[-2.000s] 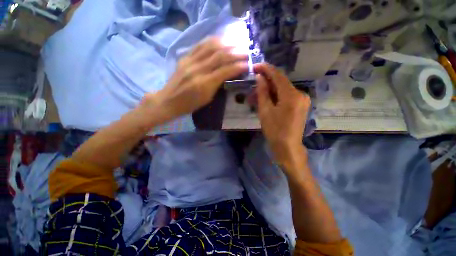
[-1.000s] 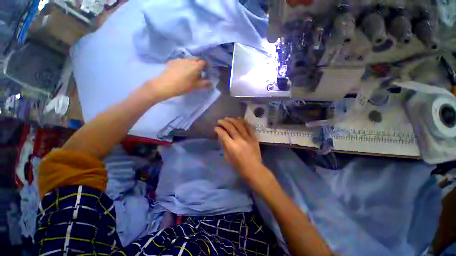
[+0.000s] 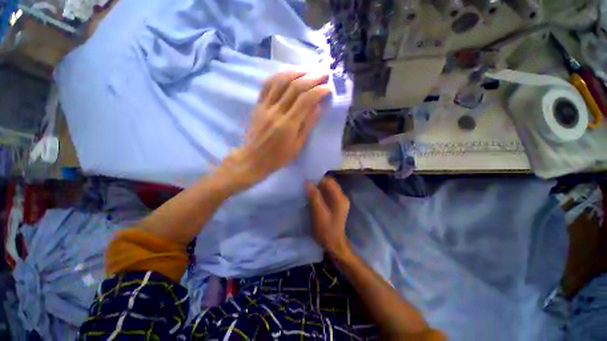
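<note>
Light blue cloth (image 3: 200, 86) lies left of the machine, in folds, with a panel running over the cloth plate to the needle area under the bright lamp. My left hand (image 3: 283, 123) lies flat on this panel, its fingertips just left of the lit needle area (image 3: 338, 80). My right hand (image 3: 329, 210) is at the table's front edge, at the panel's lower right edge, with fingers bent; the cloth seems to be between thumb and fingers, but the grip is not clear. The overlock machine (image 3: 412, 80) stands right of the hands.
A white tape roll (image 3: 564, 113) sits on a plastic bag (image 3: 529, 143) at the right, its strip running toward the machine. Orange-handled scissors (image 3: 588, 93) lie beyond it. A scale (image 3: 466, 148) runs along the table edge. More blue cloth (image 3: 459, 246) hangs below. White scraps (image 3: 46, 148) are at left.
My left hand has moved right from the stack to the needle area, and a blue panel now covers most of the plate. My right hand has moved slightly down, to the panel's edge. The view has shifted.
</note>
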